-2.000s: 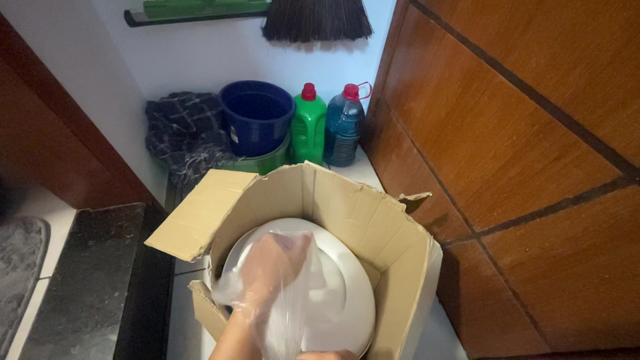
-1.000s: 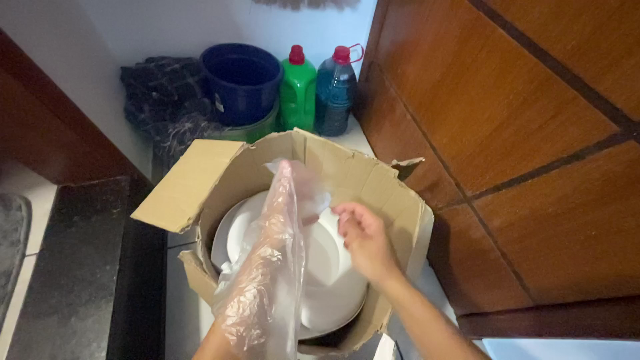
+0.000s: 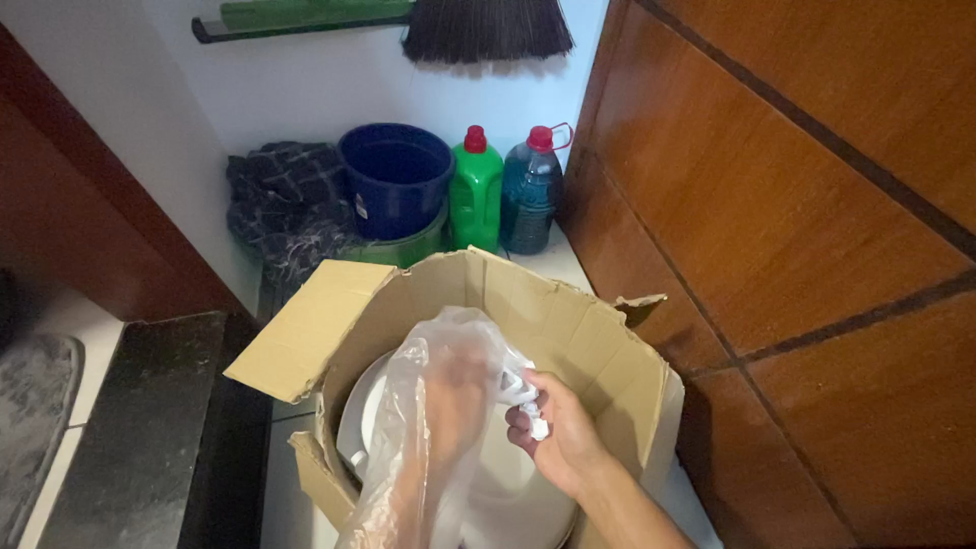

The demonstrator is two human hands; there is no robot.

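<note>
A clear plastic bag (image 3: pixel 404 427) covers my left hand (image 3: pixel 461 381) and forearm. Through the film the hand looks blurred, its fingers near some crumpled white pieces, perhaps paper or plastic. My right hand (image 3: pixel 560 427) holds these crumpled white pieces (image 3: pixel 536 419) between thumb and fingers, right beside the bag's end. Both hands are over an open cardboard box (image 3: pixel 602 358) with ragged edges. Inside it lie round white plates or lids (image 3: pixel 511 488), partly hidden by the bag and my arms.
Behind the box stand a blue bucket (image 3: pixel 400 183), a green bottle (image 3: pixel 476 191) and a blue-liquid bottle (image 3: pixel 532 194). Dark checked cloth (image 3: pixel 286 198) lies left of the bucket. A broom head (image 3: pixel 488 34) hangs above. A wooden door (image 3: pixel 762 191) rises at right, a black stone step (image 3: pixel 145 435) at left.
Two seconds ago my right hand was mostly out of view; now it holds white pieces beside the bag. The bag has come to cover my left hand and forearm.
</note>
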